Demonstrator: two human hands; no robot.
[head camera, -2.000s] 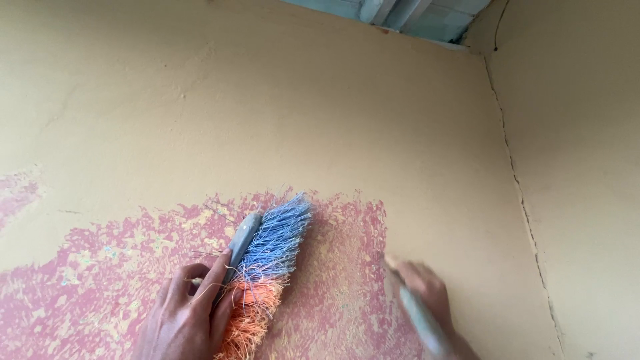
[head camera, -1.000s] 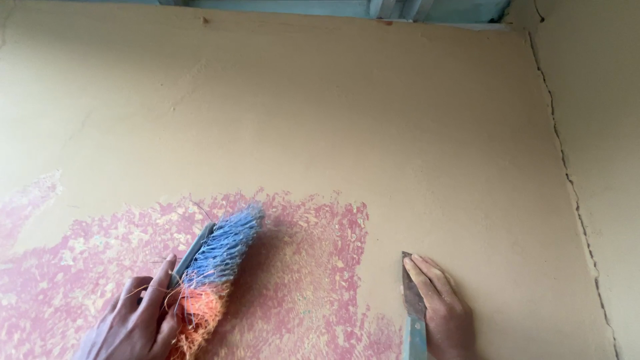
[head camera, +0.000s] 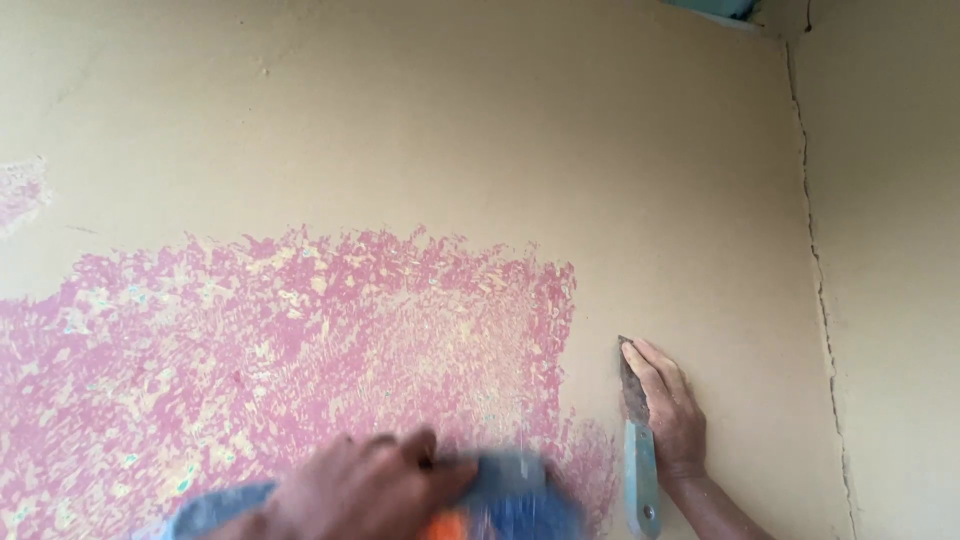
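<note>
My left hand (head camera: 360, 484), blurred, grips a brush (head camera: 517, 476) with blue and orange bristles low in the view, over the bared pink part of the wall. The bristles are partly cut off by the bottom edge. To the right, my right hand (head camera: 667, 405) rests against the tan wall (head camera: 480, 142) and holds a scraper (head camera: 640, 472), its dark metal blade under my fingers and its grey-green handle hanging down. Pink mottled paint (head camera: 300, 337) with tan flecks covers the lower left of the wall.
A long crack (head camera: 814, 240) runs down near the corner, where a second wall (head camera: 892, 225) meets this one on the right. Part of a blue-green ceiling (head camera: 720, 7) shows at the top right. A small pink patch (head camera: 19, 191) lies at the left edge.
The brush in my left hand has moved down and to the right, and its bristles now point downward. My right hand stays beside the pink area with the scraper.
</note>
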